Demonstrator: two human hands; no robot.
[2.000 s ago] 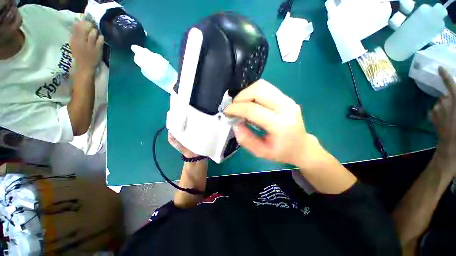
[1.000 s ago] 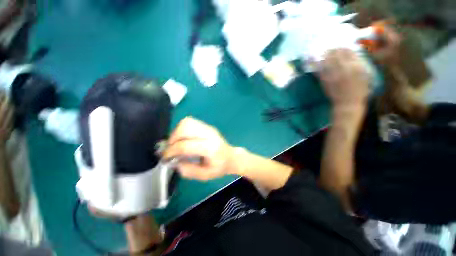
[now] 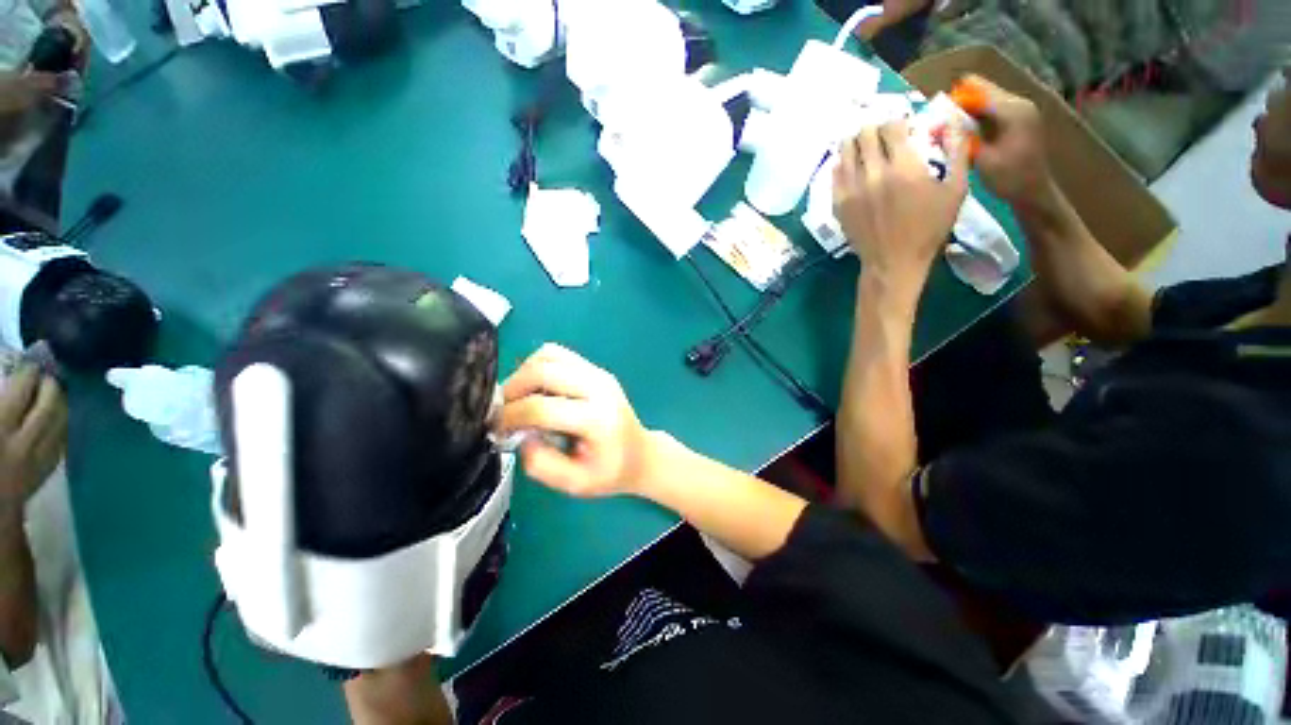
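Note:
A large security camera (image 3: 361, 595) with a rounded glossy black head, white housing and a white antenna paddle is held up at the left centre. My left hand (image 3: 399, 691) supports it from below; only the wrist shows and the fingers are hidden under the housing. My right hand (image 3: 578, 428) pinches a small crumpled whitish wipe (image 3: 513, 436) at the right side of the black head, near its seam with the housing. A thin black cable (image 3: 213, 659) hangs from the camera's left side.
A wash bottle (image 3: 173, 405) lies behind the camera. A white pad (image 3: 483, 299), a crumpled cloth (image 3: 562, 232), a swab pack (image 3: 753, 247) and cables (image 3: 736, 337) lie on the green mat (image 3: 382, 156). Neighbours' hands work at left and right, one near something orange (image 3: 971, 96).
The view has swung right, bringing the right neighbour into full view. My left hand still supports the camera; my right hand and wipe have shifted from the lower seam up along the black head's side.

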